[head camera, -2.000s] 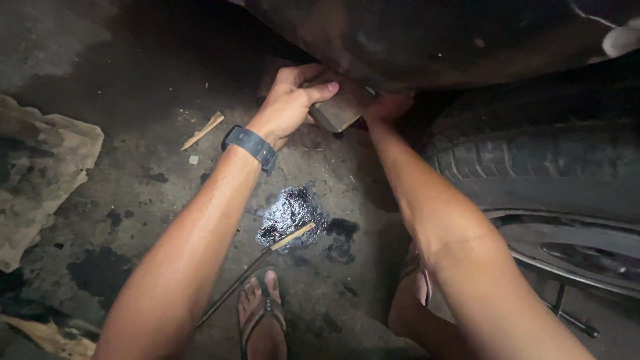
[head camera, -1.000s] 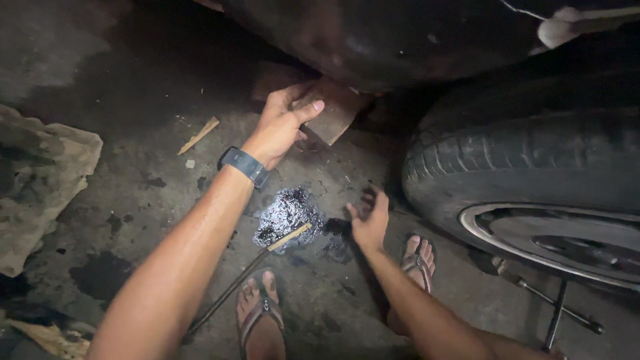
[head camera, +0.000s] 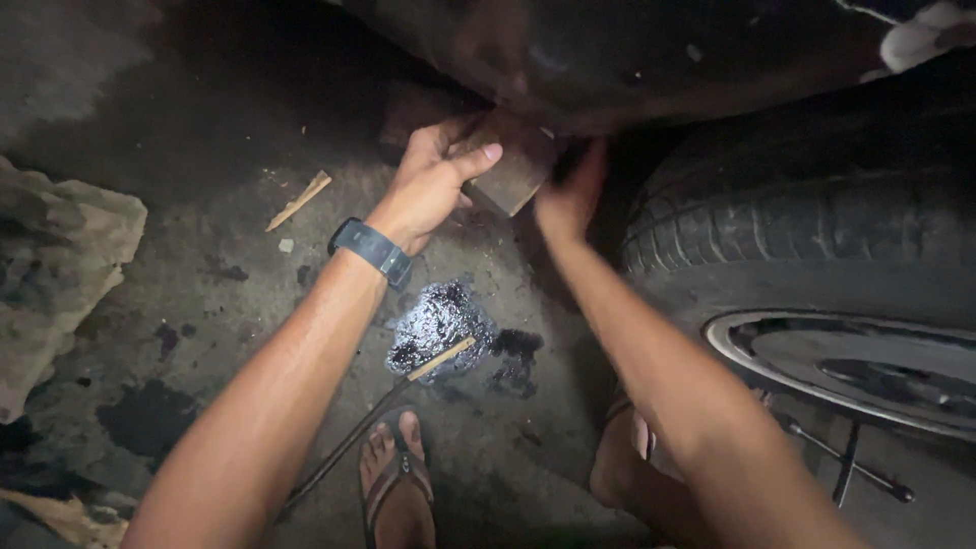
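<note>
My left hand (head camera: 435, 171), with a dark watch on its wrist, grips the left side of a wooden block (head camera: 507, 168) beneath the dark body of a vehicle (head camera: 564, 53). The thumb lies on top of the block. Just right of the block is my right hand (head camera: 572, 187), blurred and in shadow under the vehicle; its fingers are hard to make out. Below the hands, a shiny dark wet patch (head camera: 438, 324) spreads on the concrete floor, and a light wooden stick end (head camera: 442, 358) on a long dark rod lies over it.
A tire with its wheel (head camera: 724, 221) fills the right side, with a cross-shaped lug wrench (head camera: 848, 461) below it. A wood splinter (head camera: 299, 200) lies on the floor at left, near a crumpled dirty sheet (head camera: 61, 259). My sandalled foot (head camera: 400, 473) is beside the rod.
My right hand was at the block two seconds ago, came back over the floor with fingers spread, and has reached under the vehicle again. My left hand has stayed on the block.
</note>
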